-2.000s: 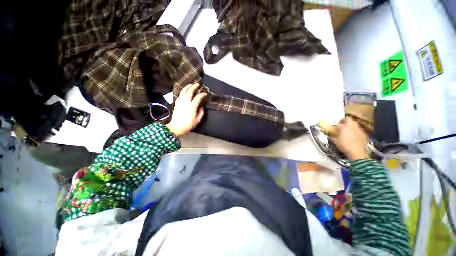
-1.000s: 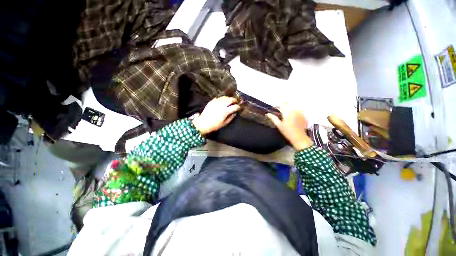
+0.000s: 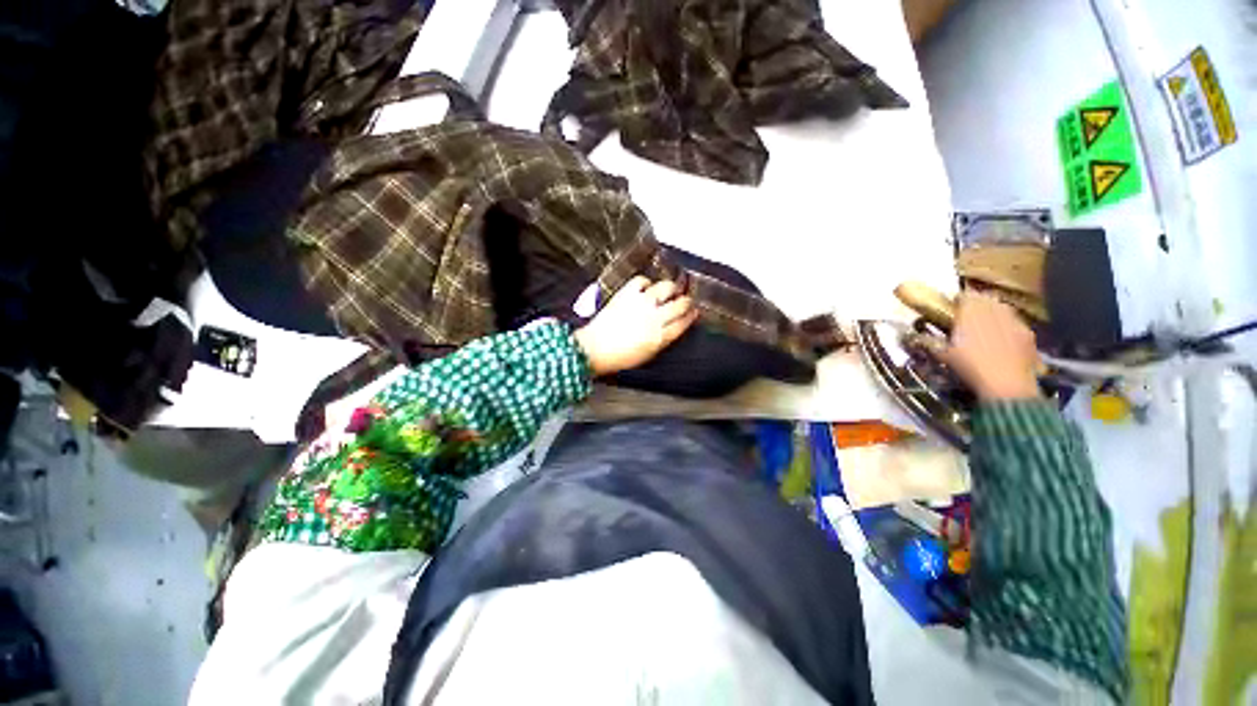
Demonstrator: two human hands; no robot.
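Observation:
A dark brown plaid garment (image 3: 427,221) lies bunched over the left part of a black padded board (image 3: 710,361). A narrow plaid band (image 3: 738,306) of it runs along the board's top to the rounded right end. My left hand (image 3: 638,326) rests on the cloth and board with bent fingers; whether it pinches the cloth is hard to tell. My right hand (image 3: 990,345) is closed around the light wooden handle of the steam iron (image 3: 910,372), right of the board's end. The iron's metal rim faces the board.
More plaid cloth (image 3: 731,83) lies at the far side of the white table (image 3: 855,207), with a plaid pile (image 3: 262,83) at far left. A small black device (image 3: 226,352) is on the left. An iron rest (image 3: 1004,262) stands at right. A blue bin (image 3: 882,552) is below the table edge.
My right hand has left the cloth on the board and moved right onto the iron's handle. The plaid band now lies flatter along the board. My left hand stays on the cloth.

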